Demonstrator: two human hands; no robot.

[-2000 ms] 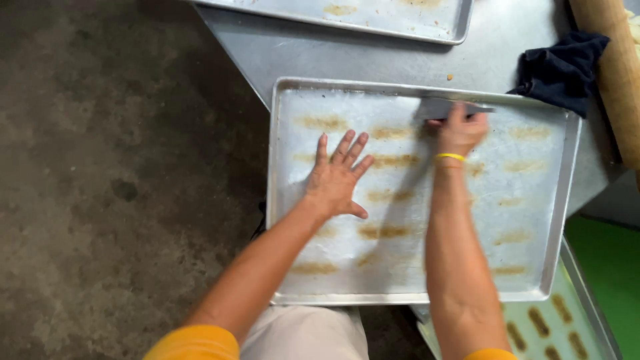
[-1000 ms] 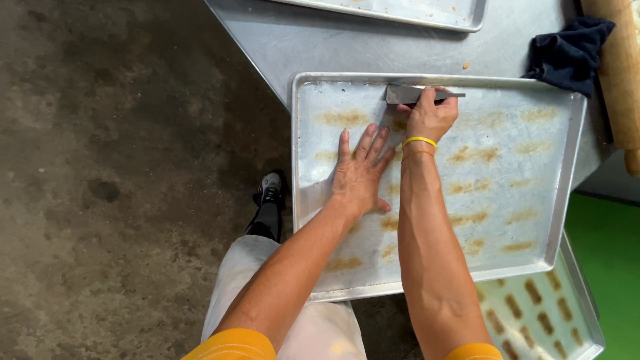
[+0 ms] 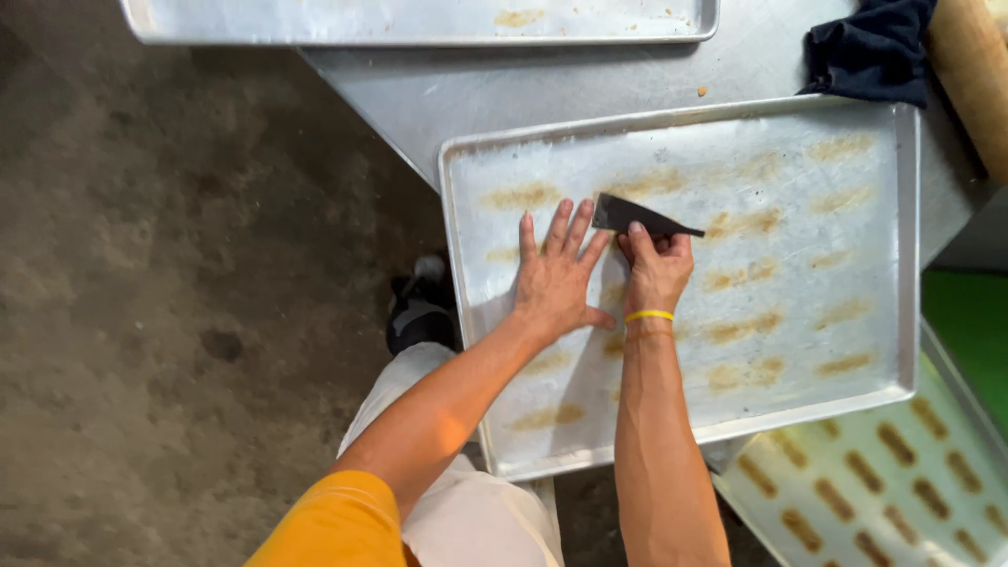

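A metal baking sheet (image 3: 819, 315) with rows of brown baked-on marks lies on the metal table. My left hand (image 3: 559, 276) rests on its left half, fingers spread, with nothing held. My right hand (image 3: 657, 264), with a yellow band at the wrist, grips a dark flat scraper (image 3: 634, 214) just right of my left fingertips. The scraper's wide end points left, near a brown mark in the upper middle of the sheet; whether its edge touches the metal I cannot tell.
Another baking sheet (image 3: 417, 38) lies at the table's far side. A dark cloth (image 3: 870, 51) touches the sheet's upper right corner, beside a wooden rolling pin (image 3: 972, 87). A further marked sheet (image 3: 850, 504) is lower right, below the metal table's (image 3: 472, 90) level.
My right hand has brought the scraper from near the sheet's far rim toward me, closer to my left hand. My left hand stays spread on the sheet.
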